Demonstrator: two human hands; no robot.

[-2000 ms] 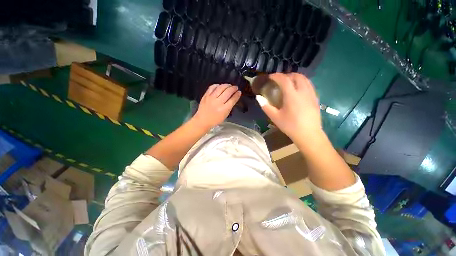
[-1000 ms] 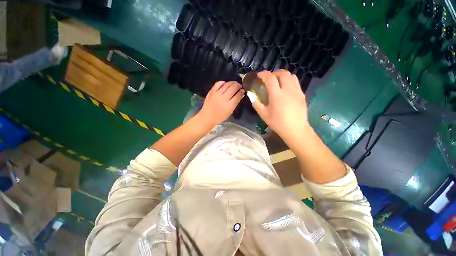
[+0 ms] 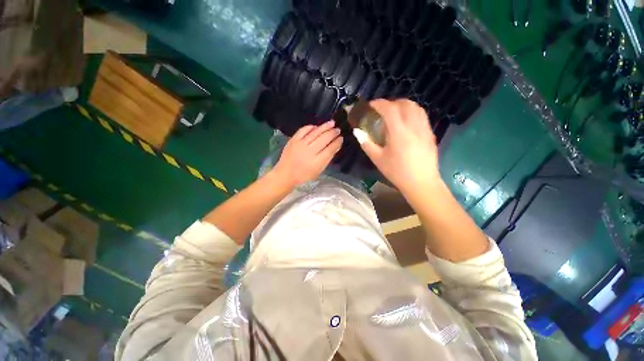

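Black oval parts (image 3: 318,70) lie packed side by side in rows on the green bench in front of me. My right hand (image 3: 406,144) grips a translucent squeeze bottle (image 3: 371,127) with yellowish liquid. Its pale tip points at the near rows, and a white patch shows on my thumb. My left hand (image 3: 308,151) is left of the bottle with its fingertips at the near edge of the rows. The blurred fingertips hide whether it holds a part.
Dark sheets (image 3: 558,211) lie at the right. A shiny strip (image 3: 526,88) edges the bench, with small hanging parts beyond. A wooden stool (image 3: 135,99), yellow-black floor tape and cardboard (image 3: 42,247) are at the left. Another person's sleeve (image 3: 32,109) shows at the left edge.
The view has turned, so the rows appear further right. The bottle and my left hand stay close together at the near rows. The other person's sleeve has shifted at the left.
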